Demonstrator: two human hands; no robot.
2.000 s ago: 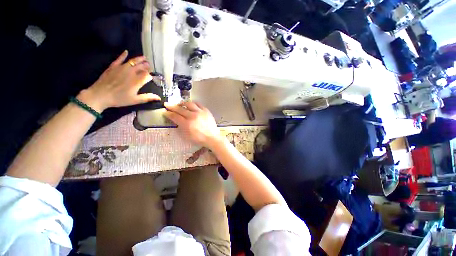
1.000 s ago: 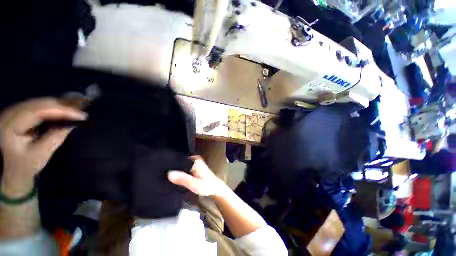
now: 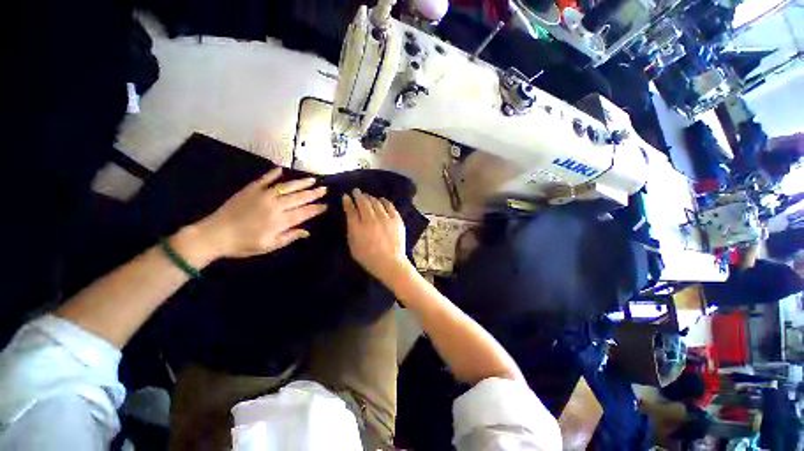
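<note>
A large black garment panel (image 3: 256,291) lies over the table's front edge and hangs over my lap. My left hand (image 3: 264,214) rests flat on it with fingers spread. My right hand (image 3: 375,231) is on the cloth just to the right, fingers bent down at its upper part; whether they pinch it is hard to tell. The cloth lies in front of the presser foot and needle area (image 3: 342,141), apart from the needle. The cream-white sewing machine (image 3: 494,110) with blue JUKI lettering stands behind.
Dark snips (image 3: 450,187) lie on the machine bed (image 3: 414,158). A large dark bundle (image 3: 555,264) is right of the machine. Black cloth is piled at the far left (image 3: 53,106). An orange-brown stool top (image 3: 582,414) shows at lower right.
The black cloth was lifted off the machine toward my lap, then laid on the table's front part. Both hands moved back up from the lap side and now rest on it.
</note>
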